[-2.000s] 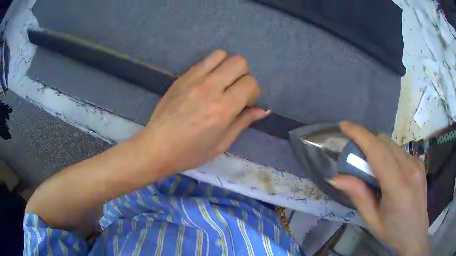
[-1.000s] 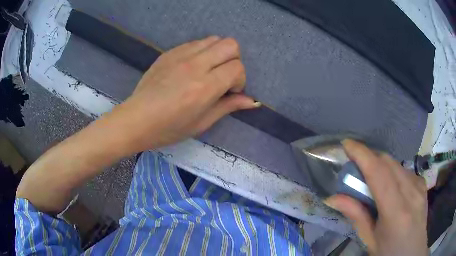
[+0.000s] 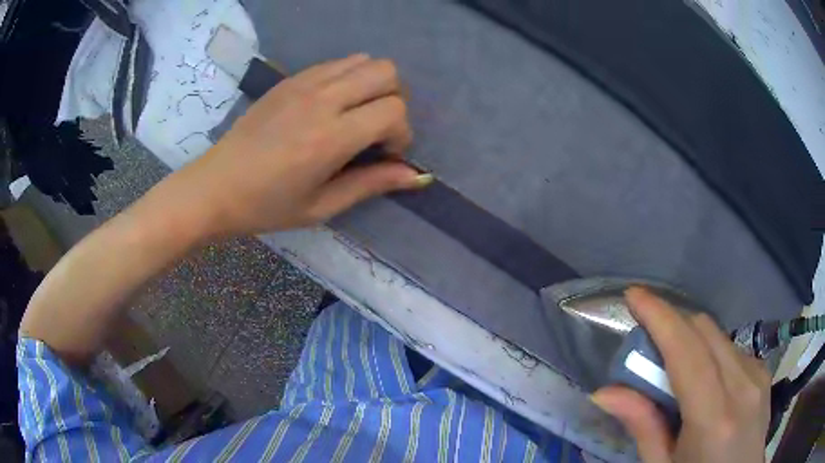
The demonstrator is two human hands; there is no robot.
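Note:
A grey cloth panel (image 3: 561, 172) lies over the table. A narrow dark folded band (image 3: 493, 237) runs along it from upper left to lower right. The end of a tan strip (image 3: 232, 47) sticks out of the band's left end. My left hand (image 3: 317, 145) pinches the band's edge between thumb and fingers; the fingertips are partly hidden. My right hand (image 3: 706, 380) grips the steam iron (image 3: 592, 316). The iron's tip rests on the band, pointing left, to the right of my left hand.
A wide near-black cloth piece (image 3: 669, 118) lies at the far side. The white table cover (image 3: 425, 312) shows along the near edge. A greenish hose (image 3: 801, 327) leaves the iron's rear at right. Black cloth pieces (image 3: 68, 136) hang at left. The wearer's striped shirt is below.
The view has turned and shifted. My left hand has moved left along the band, farther from the iron, so a longer stretch of band shows between them. The strip's end now shows at left.

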